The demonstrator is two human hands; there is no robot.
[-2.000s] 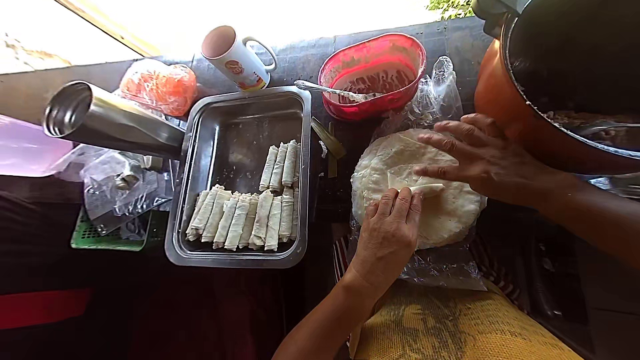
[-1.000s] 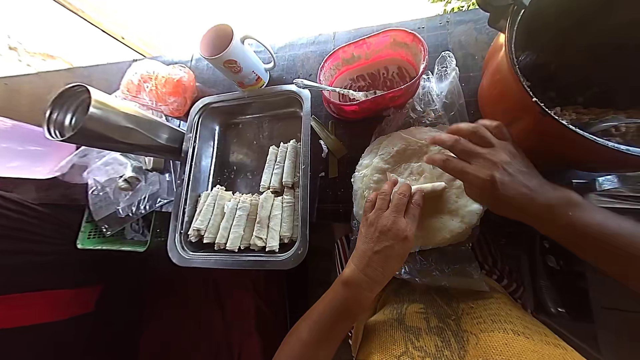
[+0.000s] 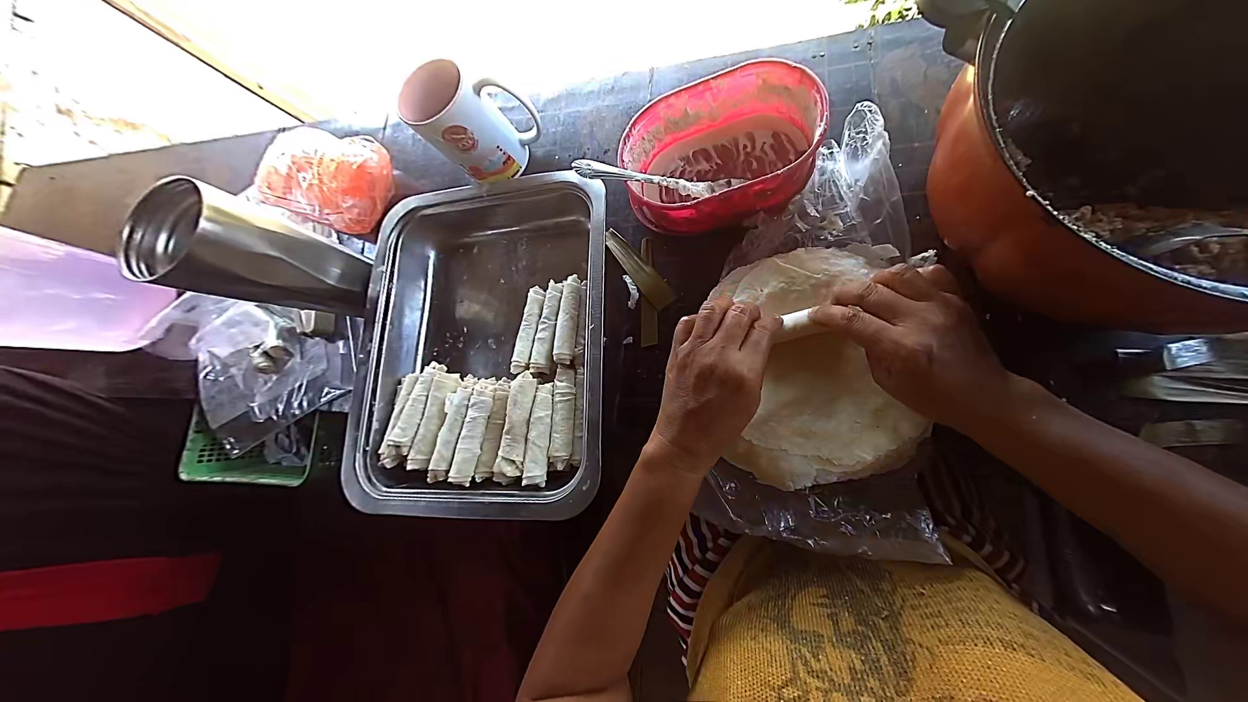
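Both hands grip a thin pale wrapper roll [image 3: 798, 324] over a stack of round thin wrappers [image 3: 829, 414] on clear plastic. My left hand [image 3: 717, 375] has its fingers at the roll's left part; my right hand [image 3: 912, 336] covers its right part. Left of them, a rectangular steel tray [image 3: 595, 419] holds several finished-looking rolls [image 3: 473, 429], side by side along its bottom and right side. Behind the stack stands a red plastic bowl [image 3: 639, 146] with pale paste inside and a metal spoon [image 3: 634, 175] across its rim. Fingers hide both ends of the held roll.
An orange pot [image 3: 985, 214] with crumbly filling and a utensil stands at the right. A mug [image 3: 458, 122] is behind the tray. On the left are a steel tumbler [image 3: 263, 249], an orange bundle in plastic [image 3: 322, 180], plastic bags [image 3: 263, 370] and a green basket [image 3: 210, 453].
My right hand, raised over the stack with the roll's right end showing one second ago, has come down onto that end. The rolls in the tray have not moved.
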